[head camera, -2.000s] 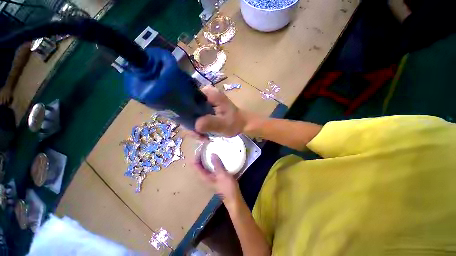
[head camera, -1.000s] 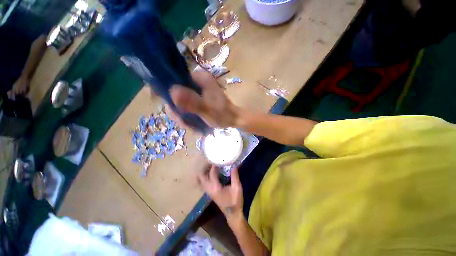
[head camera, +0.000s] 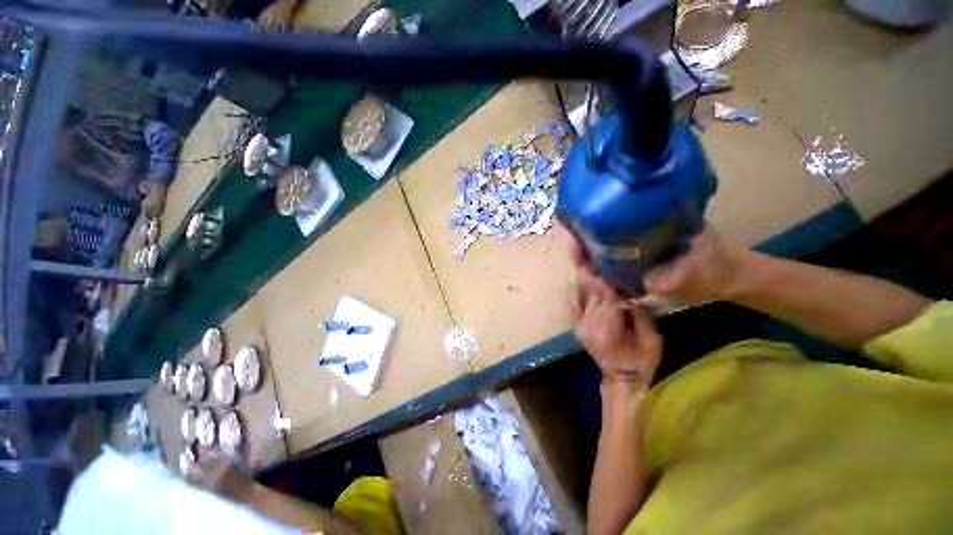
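The electric screwdriver (head camera: 637, 204) has a blue body and hangs on a thick dark cable. My right hand (head camera: 690, 277) is around its lower part, partly hidden behind it. My left hand (head camera: 619, 329) is just below, with fingers bent by the driver's lower end; whether they grip anything is hidden. No workpiece shows under the driver. A loose pile of blue, white and silvery small pieces (head camera: 507, 193) lies on the tan bench beside the driver.
A white square fixture with blue posts (head camera: 361, 347) lies on the bench. Several round units (head camera: 225, 384) stand beyond it, near another person's hand (head camera: 225, 479). The green conveyor (head camera: 246, 225) carries trays with round units. Shiny rings (head camera: 716, 37) lie beyond the driver.
The view has swung towards the bench's other end. The driver body now covers where the white disc showed. My left hand has moved from beside the disc to the driver's lower end.
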